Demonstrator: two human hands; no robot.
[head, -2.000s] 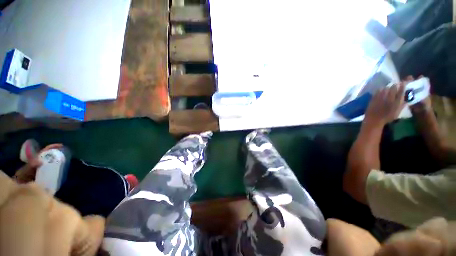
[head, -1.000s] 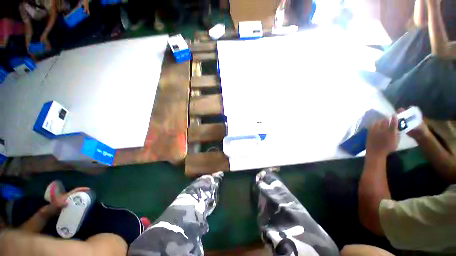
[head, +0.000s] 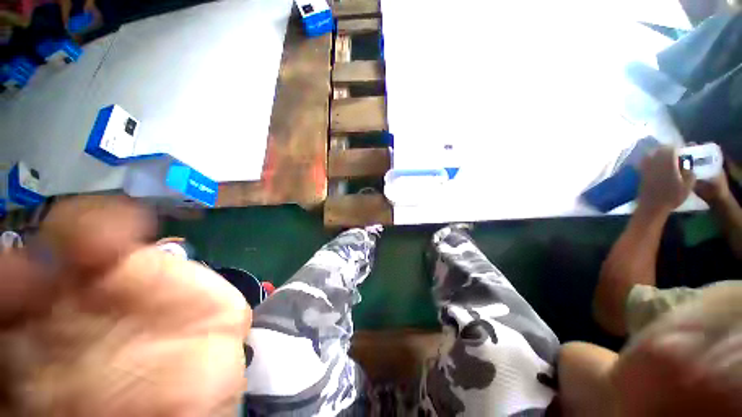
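My left hand [head: 122,318] is large, blurred and very close to the camera at the lower left, cut off by the edge; whether it holds anything cannot be made out. At the lower right, blurred skin of my right arm or hand [head: 651,366] shows, cut off by the edge; its fingers cannot be made out. A clear plastic tub [head: 416,189] lies at the near edge of the white table covering [head: 504,106], beyond my camouflage trousers, with a small blue piece beside it. Neither hand touches it.
Wooden pallet slats [head: 358,114] run between two white surfaces. Blue and white boxes [head: 116,134] and an open carton [head: 171,181] stand on the left. At right, a person's hands [head: 667,175] hold a white oval case beside a blue box [head: 614,187].
My left hand has risen into view at the lower left, hiding most of the neighbour's hand and white case. The camera view has shifted. The neighbour at right still holds the oval case.
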